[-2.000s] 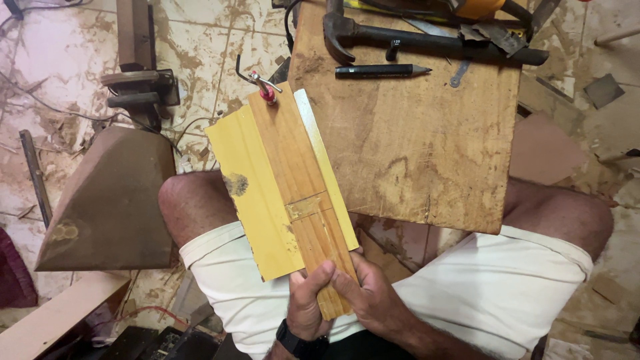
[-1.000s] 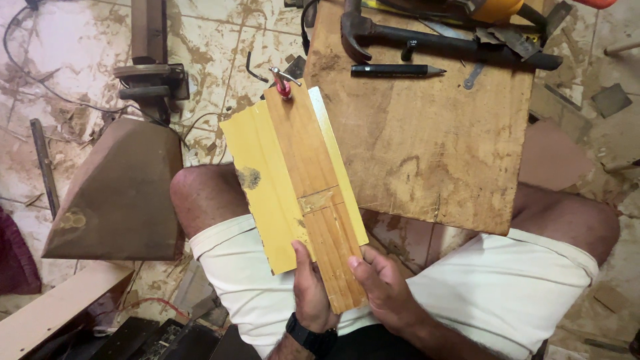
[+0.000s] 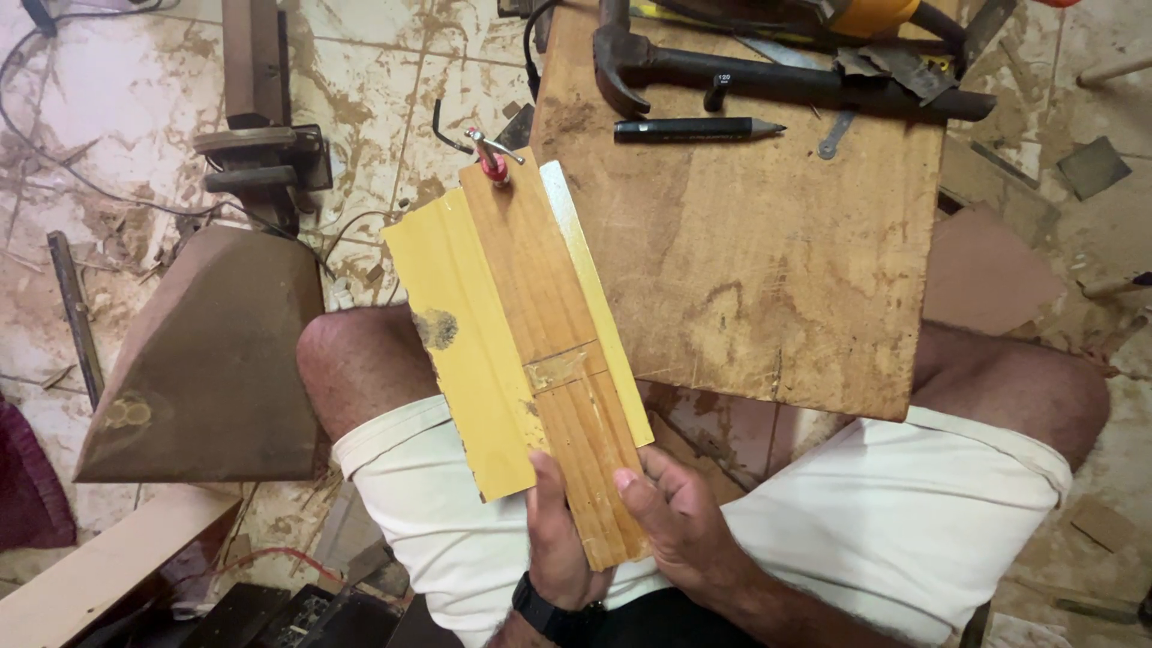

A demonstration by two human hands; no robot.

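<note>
My left hand (image 3: 558,540) and my right hand (image 3: 688,522) grip the lower end of a long wooden strip (image 3: 531,261) from either side. The strip lies over a yellow-painted board (image 3: 459,342), whose narrow edge also shows along the strip's right side. Two pencil lines cross the strip around a rough, recessed patch (image 3: 564,367). At the strip's top stands a clamp screw with a red collar and a metal cross handle (image 3: 494,164). My left thumb lies at the strip's left edge, my right thumb on its right edge. The fingers beneath are partly hidden.
Ahead, a wooden work surface (image 3: 765,270) bears a claw hammer (image 3: 720,67), a thick black pencil (image 3: 693,130) and a small metal piece (image 3: 835,135). A brown tapered block (image 3: 216,360) stands on the left. Offcuts and a cable (image 3: 117,202) lie on the dusty tiled floor.
My right thumb has shifted from the strip's face toward its right edge, and my left thumb from the face to the left edge. The strip and board stay in my hands.
</note>
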